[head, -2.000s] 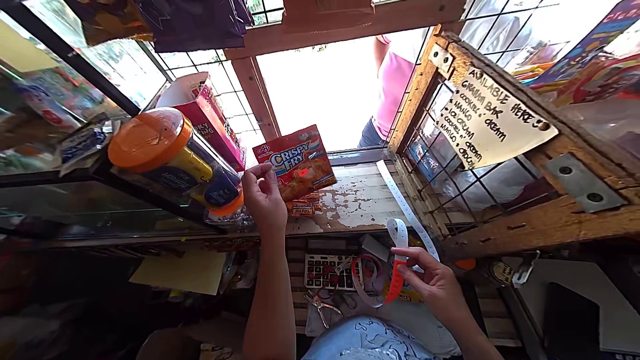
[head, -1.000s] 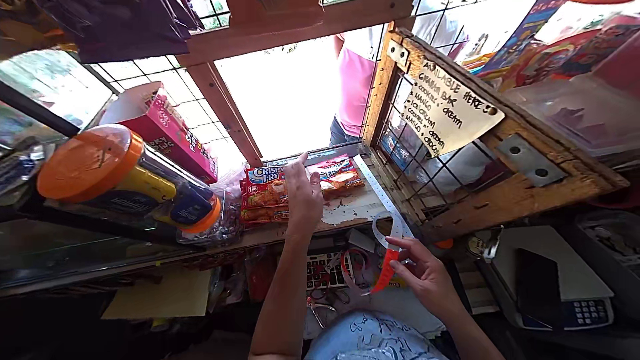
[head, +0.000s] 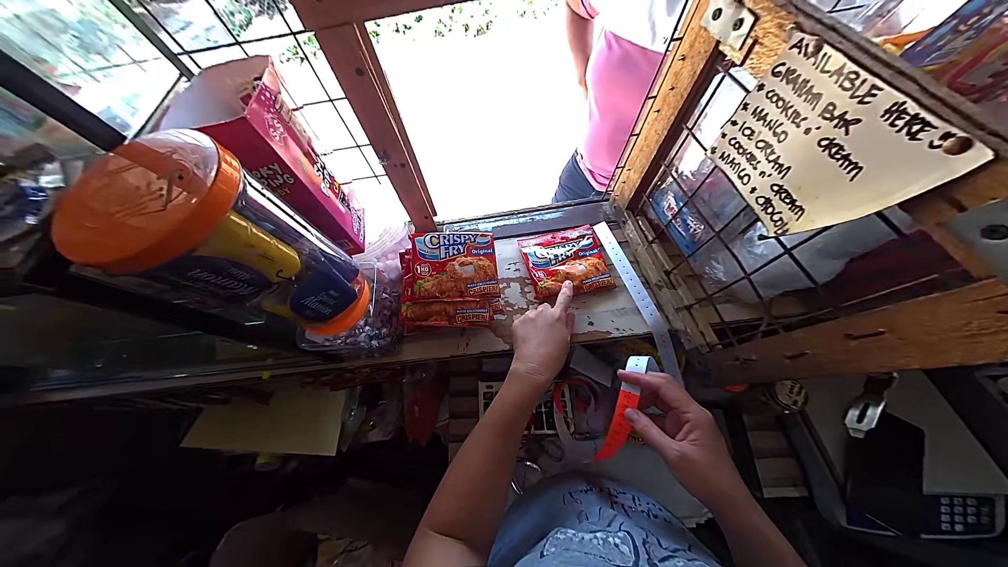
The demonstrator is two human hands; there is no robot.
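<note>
My left hand [head: 543,335] points with its index finger, the tip at the lower edge of a red Crispy Fry breading mix packet [head: 565,262] on the worn wooden ledge [head: 512,283]. Left of it lies a stack of similar packets [head: 453,268]. Between the thumb and fingers of my right hand [head: 677,425] is a measuring tape [head: 642,303], white along the ledge's right side and orange where its end hangs below my fingers. The tape's far end lies near the window sill.
An orange-lidded plastic jar [head: 228,236] leans at left, before a pink candy box [head: 268,150]. A handwritten sign [head: 835,134] hangs on the wood-framed mesh panel at right. Outside stands a person in a pink top [head: 622,102]. A weighing scale [head: 937,472] sits lower right.
Two seconds ago my left hand held a packet up; now packets lie on the ledge in two places, and that hand points at the right one. My right hand still holds the tape.
</note>
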